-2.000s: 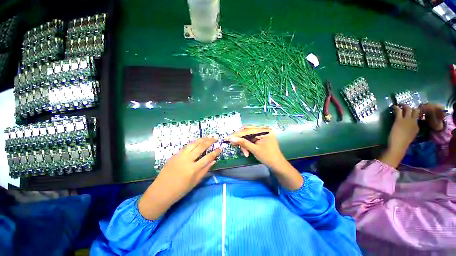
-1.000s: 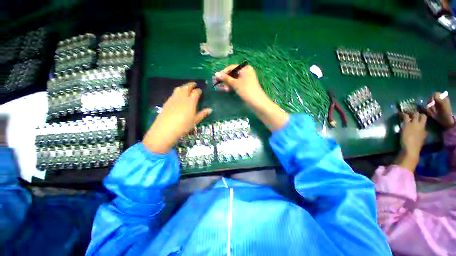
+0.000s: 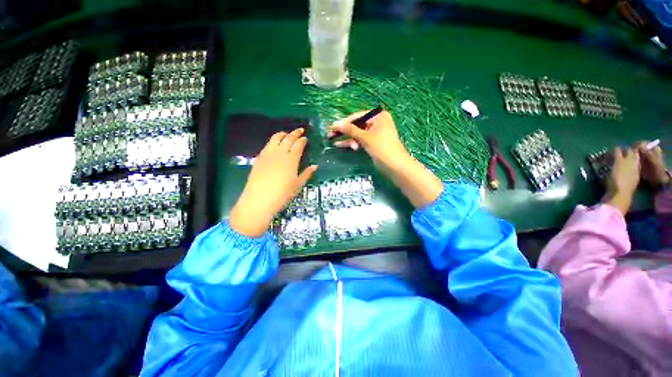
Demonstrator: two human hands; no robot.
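My right hand (image 3: 373, 140) holds a thin black pen-like tool (image 3: 367, 116), its tip over small, faint silvery bits on the bench beside the green wire heap. My left hand (image 3: 271, 177) is bare, palm down with fingers apart, over the near edge of the dark pad (image 3: 254, 132); I see nothing held in it. Two circuit board panels (image 3: 346, 208) lie side by side at the near bench edge, the left one partly under my left hand. What the tool tip touches is too small to tell.
Green wires (image 3: 435, 121) lie mid-bench, with red-handled pliers (image 3: 501, 166) to their right. A wrapped post (image 3: 329, 44) stands behind. A black tray (image 3: 203, 147) with board panels is at left, over white paper (image 3: 29, 199). More panels (image 3: 539, 160) and a coworker's pink sleeves (image 3: 593, 239) are at right.
Both hands have moved from the panels up to the pad and small bits. Over the last second, my right hand has shifted slightly right and down. The coworker's hands have also shifted.
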